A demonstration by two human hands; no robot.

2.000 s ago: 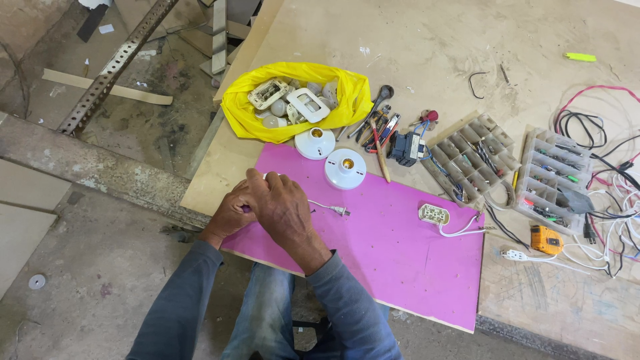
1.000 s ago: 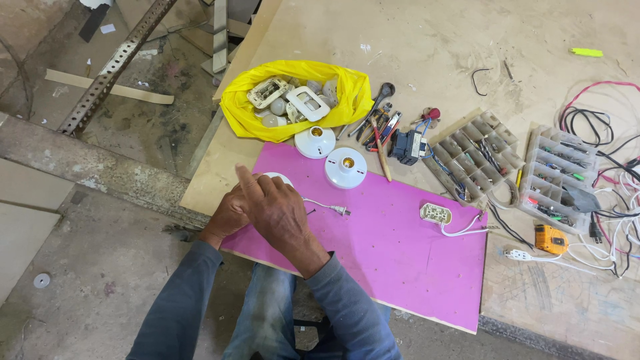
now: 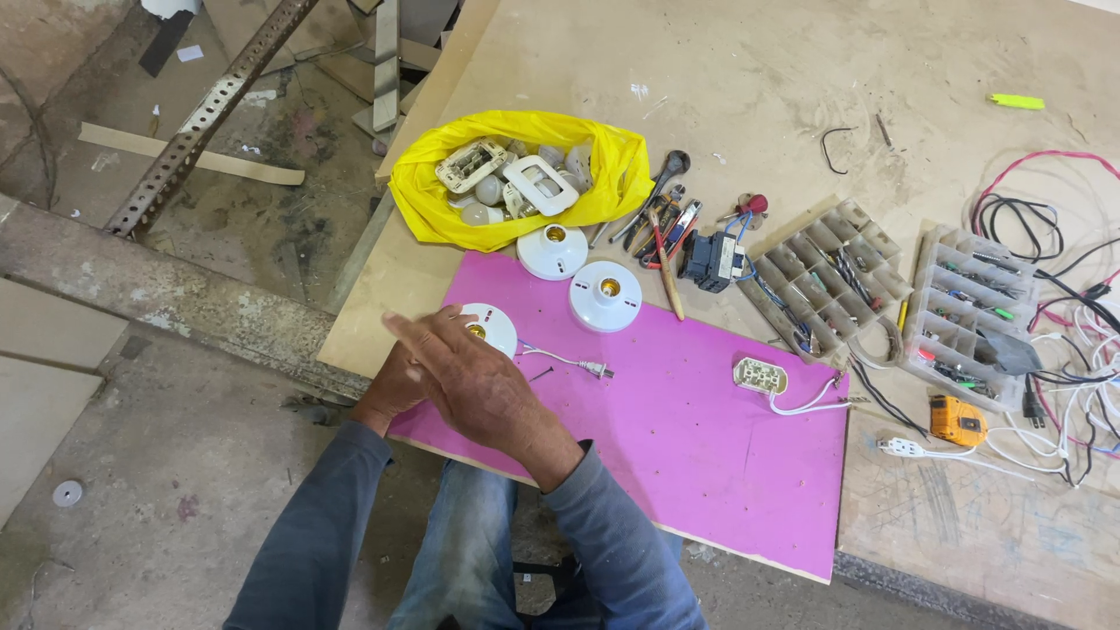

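Note:
Over the left part of the pink board (image 3: 700,437), my right hand (image 3: 481,385) crosses above my left hand (image 3: 394,385), its fingers stretched out and slightly blurred. My left hand is mostly covered, so its grip does not show. Just behind the fingers lies a white round lamp holder (image 3: 497,328), partly hidden. A white cord with a plug (image 3: 595,369) lies to its right, near a dark screw (image 3: 542,374). Two more lamp holders, one (image 3: 553,254) by the bag and another (image 3: 605,297) on the board, stand farther back. A white socket (image 3: 759,375) with wires lies at the right.
A yellow bag (image 3: 429,214) of bulbs and switch frames stands behind. Hand tools (image 3: 667,262), a contactor (image 3: 710,261), two compartment boxes (image 3: 831,271) (image 3: 967,324), an orange tape measure (image 3: 958,420) and tangled wires (image 3: 1067,394) lie to the right. The table edge runs at the left.
My right hand's fingers, bent two seconds ago, are now stretched out toward the left. More of the lamp holder behind the hands shows than two seconds ago.

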